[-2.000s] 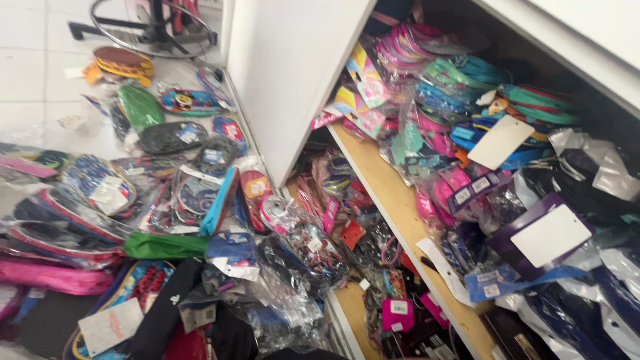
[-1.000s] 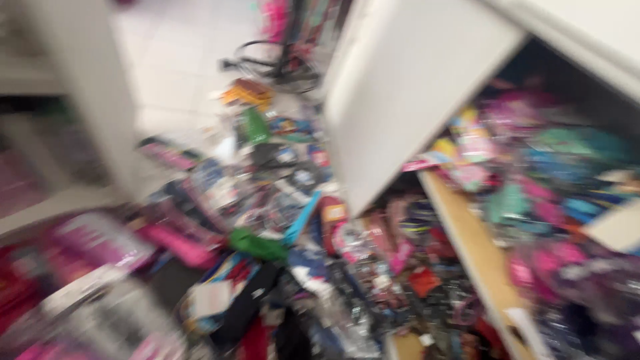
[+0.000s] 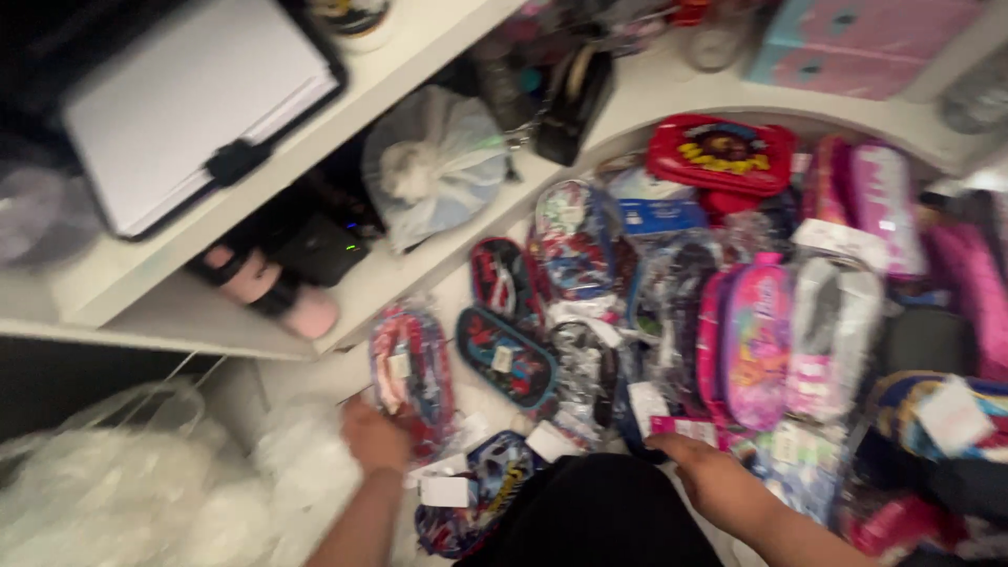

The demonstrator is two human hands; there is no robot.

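My left hand (image 3: 376, 437) is at the lower end of a red, plastic-wrapped pencil case (image 3: 409, 370), its fingers by the edge; whether it grips the case is blurred. My right hand (image 3: 693, 465) reaches in from the lower right beside a pink tag (image 3: 689, 431), near a dark wrapped case, its grip unclear. Between the hands lie a dark oval case with a teal rim (image 3: 506, 358) and a blue patterned case (image 3: 500, 480) with white tags. Right of them stand a pink and purple case (image 3: 757, 346) and a grey wrapped case (image 3: 835, 339). A red case (image 3: 720, 157) lies farther back.
A white shelf (image 3: 378, 71) runs along the upper left, holding a clipboard (image 3: 205, 102). Beneath it are a tied white plastic bag (image 3: 433, 165) and a pink bottle (image 3: 303, 303). Crumpled clear bags (image 3: 134, 488) fill the lower left. Pink and blue drawers (image 3: 858, 47) stand at the back right.
The view has swung far from the open cabinet and floor pile to the shelf and cases. Both my hands are now in view; neither showed earlier.
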